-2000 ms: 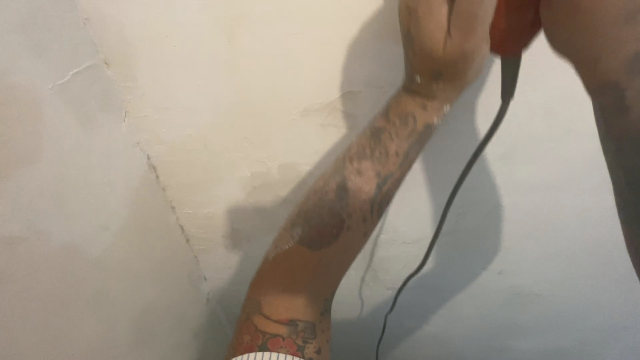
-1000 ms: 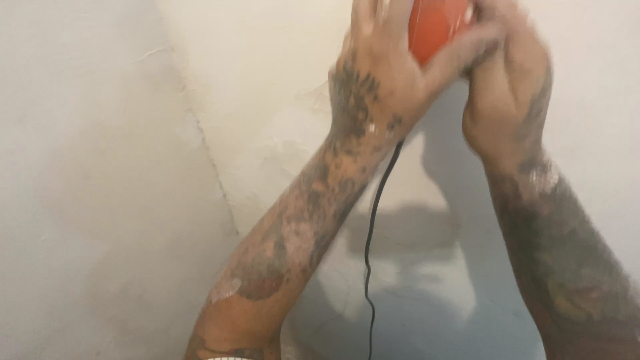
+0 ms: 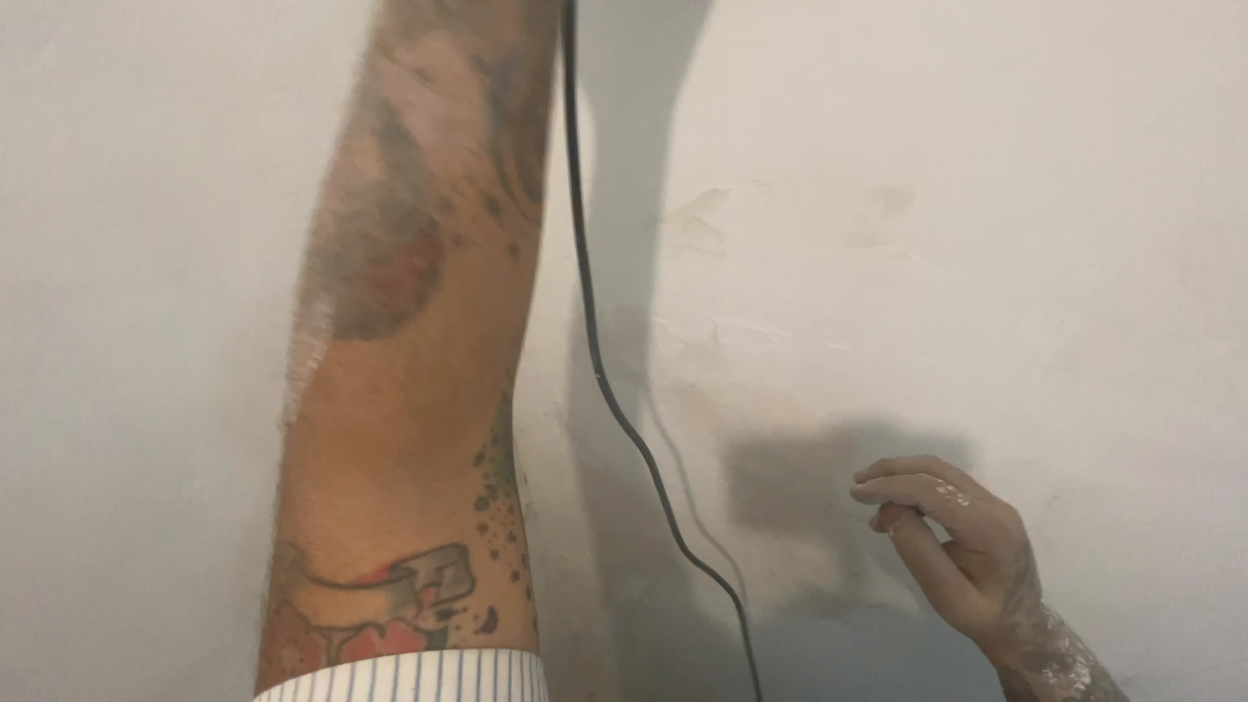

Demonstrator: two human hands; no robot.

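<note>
My left forearm, with tattoos and a striped sleeve, rises through the left half of the view; my left hand is past the top edge and hidden. A black power cord (image 3: 597, 361) hangs beside that forearm from the top edge, curving down to the bottom. My right hand (image 3: 955, 546) is at the lower right, fingers loosely curled and apart, nothing in it, with white residue on its fingers and wrist. It is in front of a pale plastered wall (image 3: 829, 322). The orange tool is out of view.
Uneven, slightly lifted patches (image 3: 697, 219) mark the wall surface between the cord and the right side. Shadows of the arm, the cord and a blocky shape (image 3: 790, 487) fall across the wall.
One second ago both hands were at the orange tool near the top. My right hand has since come off it and moved down to the lower right. My left hand has gone out of view upward.
</note>
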